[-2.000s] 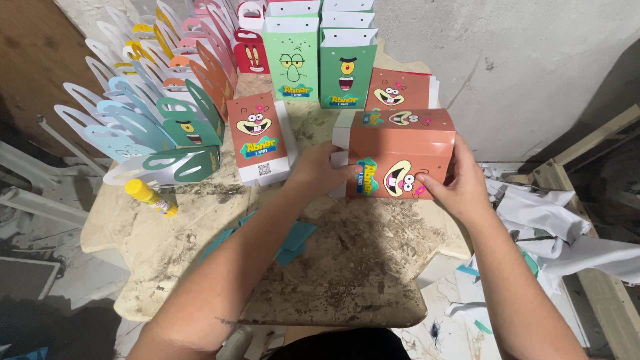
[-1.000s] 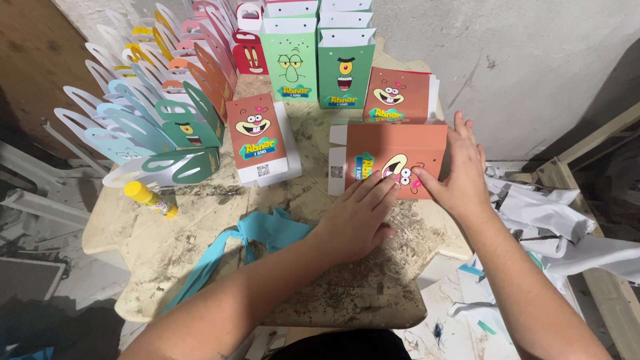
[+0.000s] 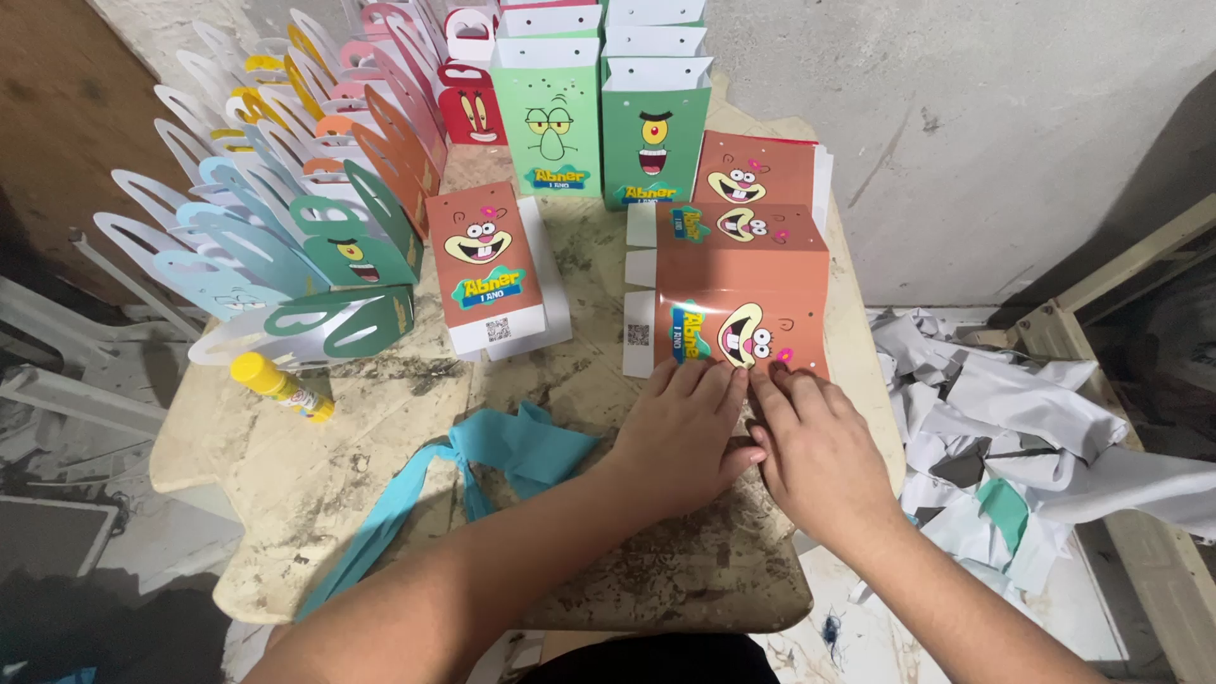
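A brown printed paper bag blank [image 3: 741, 275] with cartoon faces and white tabs lies creased on the table at centre right. My left hand [image 3: 679, 432] and my right hand [image 3: 812, 432] rest side by side on its near edge, fingertips pressing it and thumbs close together. Neither hand grips anything. Behind it lie more brown printed pieces [image 3: 760, 157] in a stack. To the left is a flat brown bag piece [image 3: 483, 252] with a white lower flap. A yellow glue stick [image 3: 282, 386] lies capped at the left.
Upright green paper bags [image 3: 655, 123] and light green ones [image 3: 548, 104] stand at the back. Rows of handled paper boxes [image 3: 361, 228] fill the left side. Blue cloth [image 3: 518, 446] lies by my left forearm. White paper scraps [image 3: 1007, 399] are heaped right of the plastic table [image 3: 380, 532].
The brown blank was lifted and folded between my hands, and now lies partly opened out on the table. My hands have moved nearer the table's front and come together at its near edge.
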